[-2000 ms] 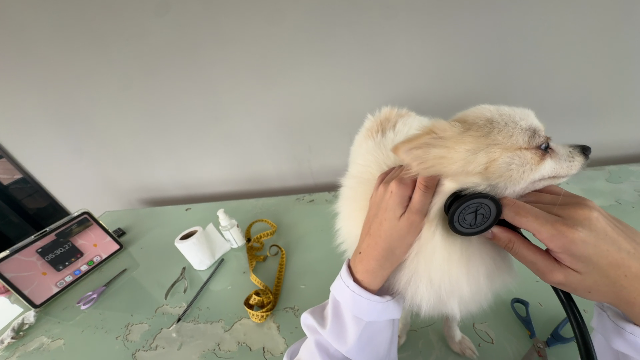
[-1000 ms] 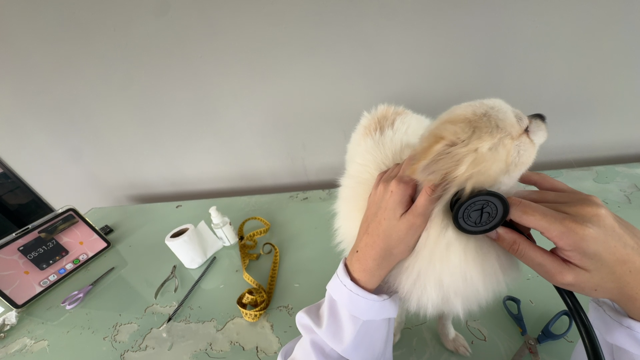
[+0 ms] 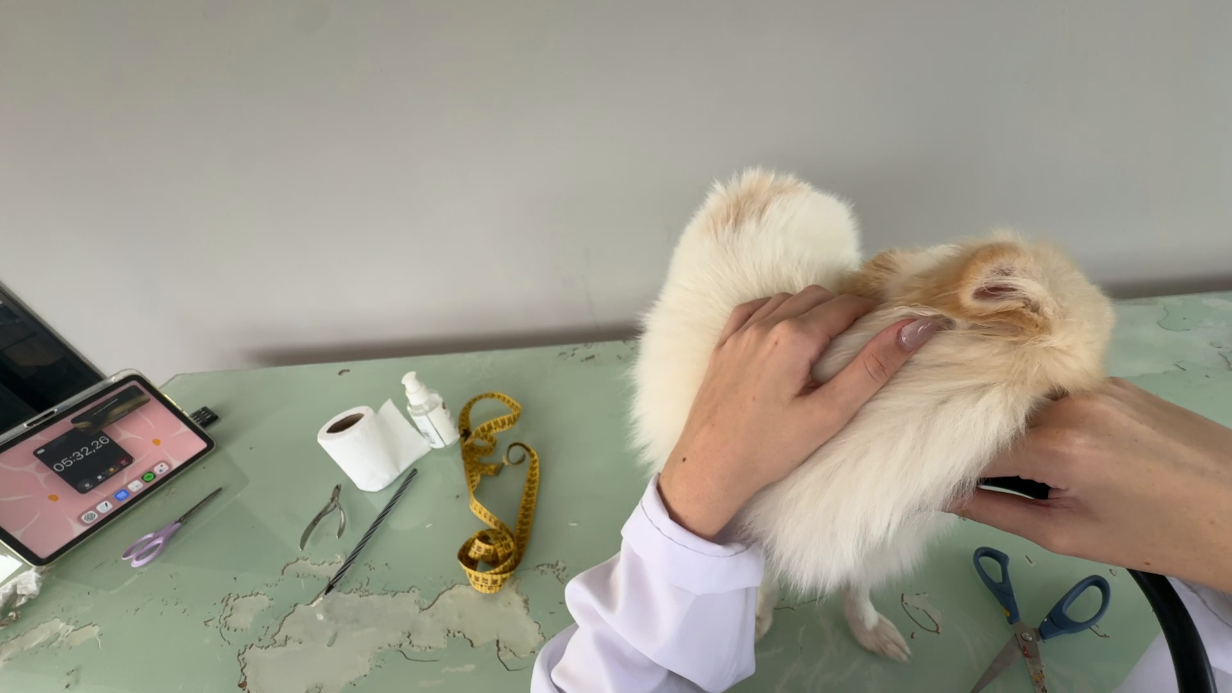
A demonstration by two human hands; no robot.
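A fluffy cream dog (image 3: 847, 433) stands on the green table, its head turned away so that an ear shows and the face is hidden. My left hand (image 3: 780, 395) rests on the fur of its neck and shoulder, fingers sunk in the coat. At the dog's front, below its head, my right hand (image 3: 1107, 472) holds the stethoscope, whose chest piece is hidden by hand and fur. The black stethoscope tube (image 3: 1176, 630) curves down at the right edge. Blue-handled scissors (image 3: 1028, 630) lie partly spread on the table below my right hand.
On the green table (image 3: 577, 414), with peeling paint, are a toilet paper roll (image 3: 371, 448), a white pump bottle (image 3: 430, 414), a yellow measuring tape (image 3: 496, 539), small nippers (image 3: 322, 517), a dark twisted rod (image 3: 371, 534), purple scissors (image 3: 159, 539) and a tablet (image 3: 96, 462). A grey wall stands behind.
The dog has turned its head from the right to face away. My right hand has moved with the stethoscope's chest piece, seen before at the neck, in under the head. My left hand stays on the neck.
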